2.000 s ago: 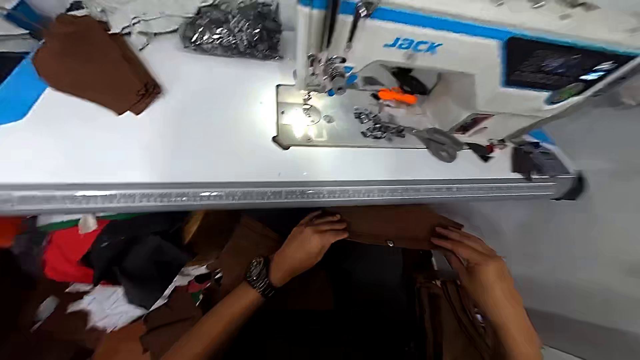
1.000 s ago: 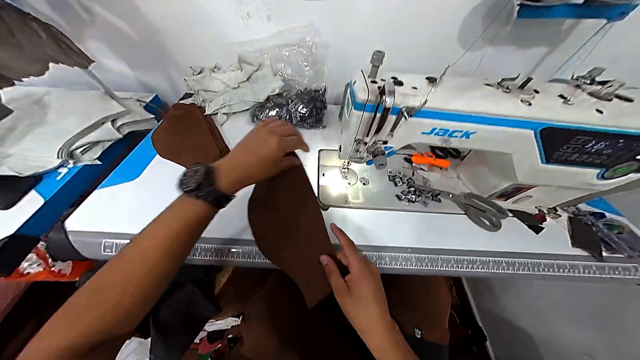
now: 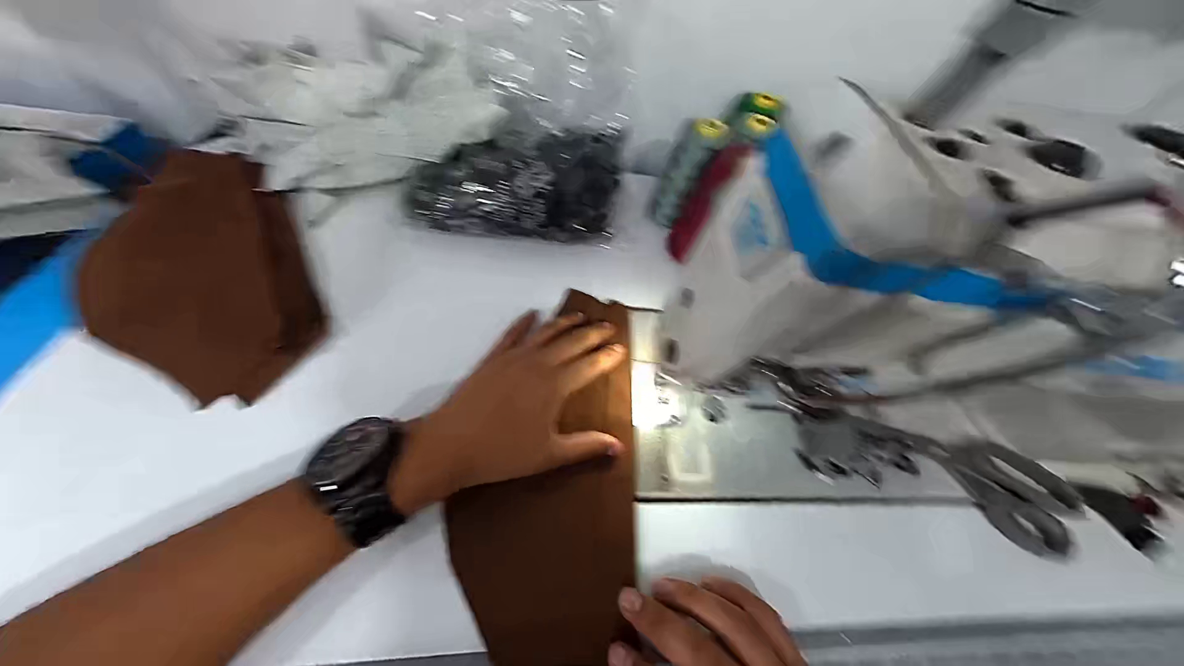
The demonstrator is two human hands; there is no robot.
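Observation:
A brown fabric piece [image 3: 555,555] lies flat on the white sewing table, its right edge beside the lit needle plate [image 3: 684,453] of the sewing machine [image 3: 740,240]. My left hand [image 3: 527,407], with a black watch at the wrist, rests palm down on the fabric's upper part, fingers spread. At the bottom, my right hand [image 3: 712,629] touches the fabric's lower right edge with its fingertips; its lower part is cut off by the frame. Whether it pinches the cloth is not clear. The machine head is blurred.
Stacked brown fabric pieces [image 3: 203,277] lie at the left. Behind are pale cloth scraps [image 3: 370,120] and a clear plastic bag of small dark parts [image 3: 527,185]. Thread spools [image 3: 684,176] stand by the machine. Scissors [image 3: 1008,490] and small metal pieces [image 3: 860,453] lie at the right.
The brown piece was held below the table edge, then lifted over it; now it lies on the table beside the needle plate. My left hand has gone from its top end to flat upon it. The view has shifted.

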